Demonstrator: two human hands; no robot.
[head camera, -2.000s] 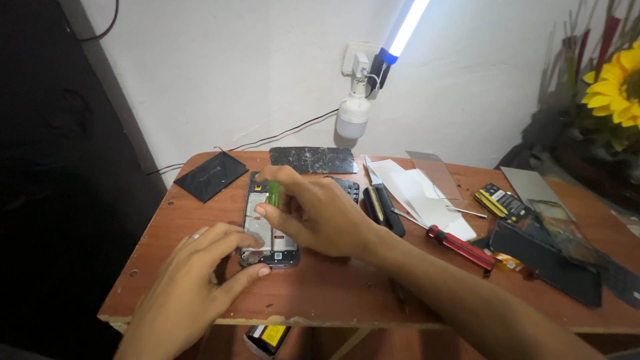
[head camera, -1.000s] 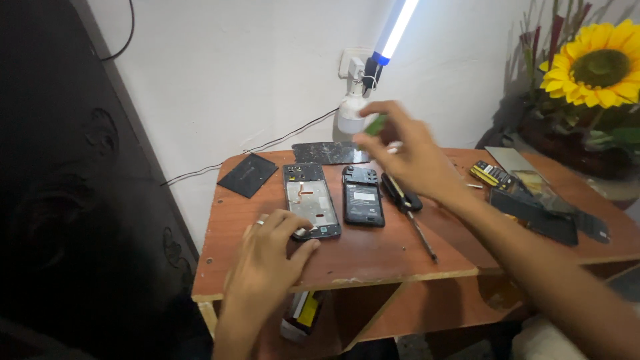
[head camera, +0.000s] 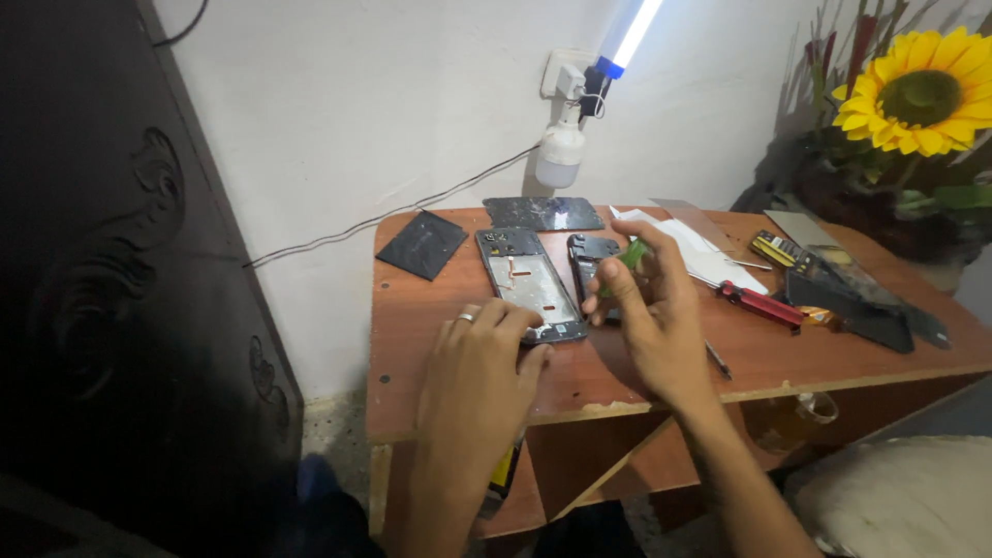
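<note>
An opened smartphone frame (head camera: 535, 287) lies on the wooden table (head camera: 589, 387), its bare metal battery bay facing up. My left hand (head camera: 488, 341), with a ring on one finger, rests on the frame's lower left corner and holds it there. A green-handled tool (head camera: 629, 265), probably a screwdriver, is between the fingers and thumb of my right hand (head camera: 651, 302), raised over a second opened phone (head camera: 593, 248). That phone is partly hidden by the hand. The green tool's tip cannot be made out.
A black panel (head camera: 422, 245) lies left and a scratched dark panel (head camera: 542, 213) behind. At right are white paper (head camera: 690, 248), a red-handled tool (head camera: 759, 304), a battery (head camera: 781, 252) and dark phone parts (head camera: 852, 310). A metal shaft (head camera: 718, 360) lies near the front edge.
My right hand left the phone frame with the green tool, rose toward the wall bulb, then came down over the second phone. My left hand has stayed at the frame's lower end.
</note>
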